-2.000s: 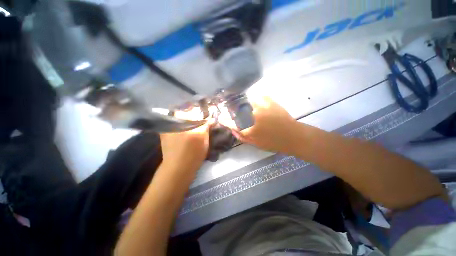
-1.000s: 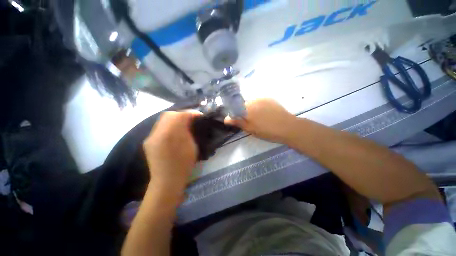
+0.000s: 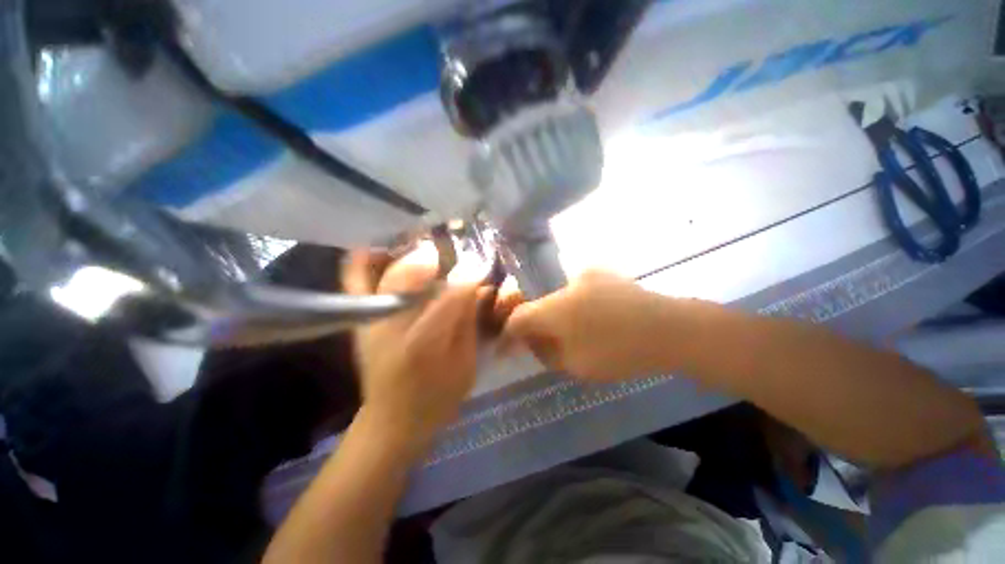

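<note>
The white sewing machine [image 3: 364, 143] with a blue stripe and "JACK" lettering fills the top. Its ribbed grey knob [image 3: 540, 160] hangs close above the bright needle area [image 3: 468, 248]. A black garment [image 3: 265, 386] lies left of the needle and falls over the table's left side. My left hand [image 3: 424, 342] is just in front of the needle, fingers bent on the black cloth. My right hand [image 3: 584, 325] is right of it, fingertips pinching a small dark edge of the cloth between the hands. Glare and blur hide the needle tip.
Dark blue-handled scissors [image 3: 926, 193] lie at the right of the table. A printed ruler [image 3: 551, 413] runs along the table's front edge. A blurred curved metal part [image 3: 254, 320] crosses in front of the machine at left. My lap with pale cloth [image 3: 595, 512] is below.
The view has moved closer to the machine head. My left hand has turned, its fingers now spread towards the needle. The black cloth between the hands shows less than before. My right hand stays beside the needle.
</note>
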